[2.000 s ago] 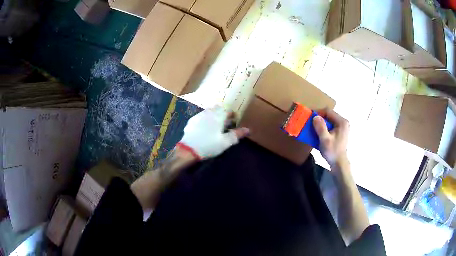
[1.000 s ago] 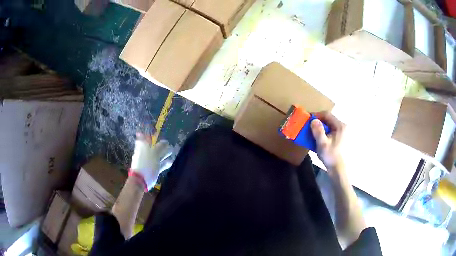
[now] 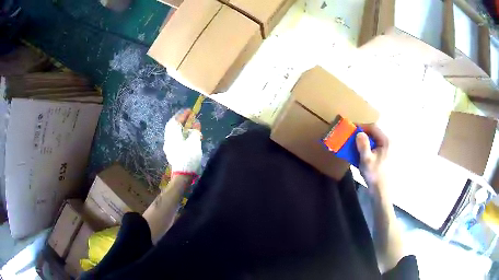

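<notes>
A brown carton stands on the white table in front of my body, its top flaps closed and meeting in a centre seam. My right hand, bare, grips the tape dispenser, blue with an orange-red front end, on the right part of the carton top over the seam. My left hand, in a white knit glove with a red cuff and bare fingertips, is off the carton, over the floor left of the table. Its fingers are partly bent; I cannot tell whether it holds anything.
Closed cartons stand at the table's left edge. Open cartons with pale insides stand at the far right; another open carton is nearer. Large flat cardboard, small boxes and a yellow item lie at lower left.
My left hand has left the carton's left side and moved left over the floor, then risen slightly. My right hand stays on the dispenser at the carton top. The view has shifted slightly.
</notes>
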